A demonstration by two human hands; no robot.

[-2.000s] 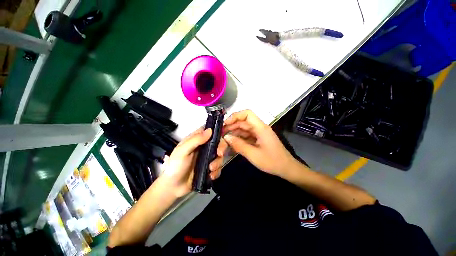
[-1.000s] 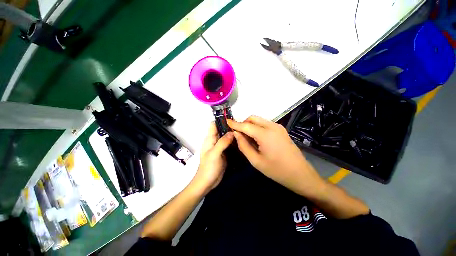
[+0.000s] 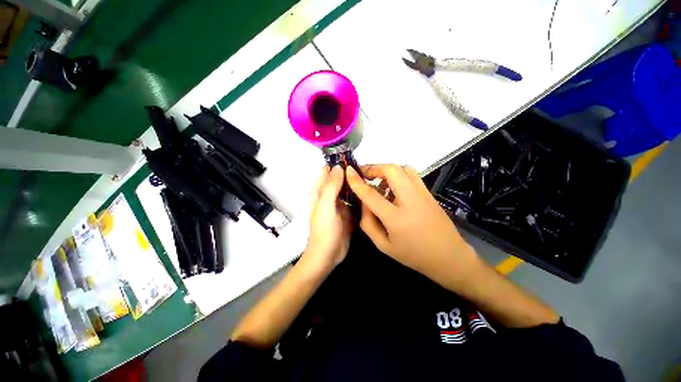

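A dryer barrel with a magenta funnel end (image 3: 308, 99) and dark central hole stands at the worktop's edge, the funnel facing up toward me. Its black handle shell (image 3: 348, 195) points toward my body. My left hand (image 3: 328, 216) is closed around the handle, thumb near the barrel's neck. My right hand (image 3: 396, 205) has its thumb and fingers on the handle's top just below the neck, where a small red lead shows. The fingers hide most of the handle and whatever small part they touch.
Diagonal cutters (image 3: 448, 78) lie beyond the barrel to the right. A pile of black handle shells (image 3: 205, 179) lies left. A black parts bin (image 3: 538, 194) and blue stool (image 3: 635, 97) are right, below the worktop. Bagged papers (image 3: 97, 276) lie far left; another barrel (image 3: 51, 69) is on the green belt.
The handle was tilted with its length in view; now both hands cover it. My left hand has moved up toward the neck, and my right fingers have shifted onto the handle's top.
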